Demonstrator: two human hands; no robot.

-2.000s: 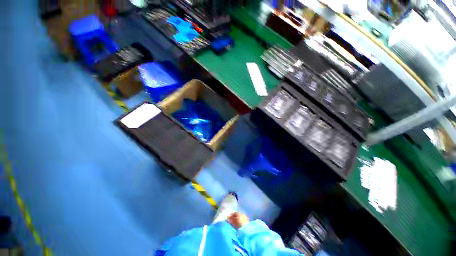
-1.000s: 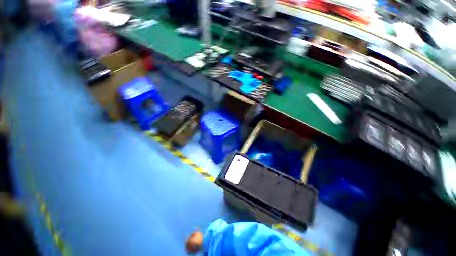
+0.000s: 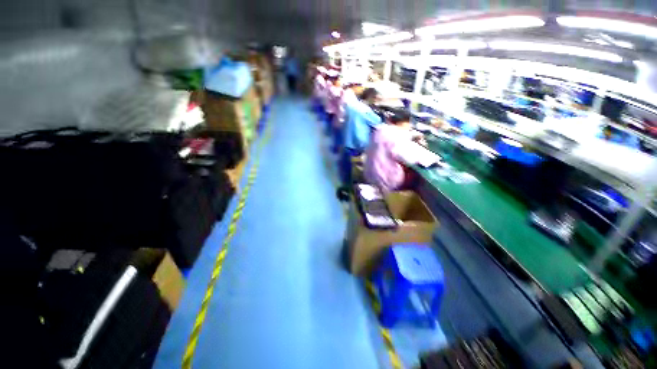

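Observation:
Neither of my hands is in the picture. Nearest in front are a blue plastic stool (image 3: 416, 268) at the lower right of the aisle and an open cardboard carton (image 3: 360, 245) just behind it. A black tray (image 3: 376, 207) lies on the carton's left part. Dark trays or parts show blurred at the bottom edge (image 3: 465, 354), cut off by it. The view is blurred.
A blue floor aisle (image 3: 281, 216) runs ahead between yellow-black tapes. Stacked black trays (image 3: 194, 216) and cartons line the left. A green-matted bench (image 3: 497, 216) runs along the right. A person in pink (image 3: 387, 156) and others sit or stand along it.
The view has swung up and left from the bench and floor to look down the long aisle. My hand and blue sleeve have left the picture.

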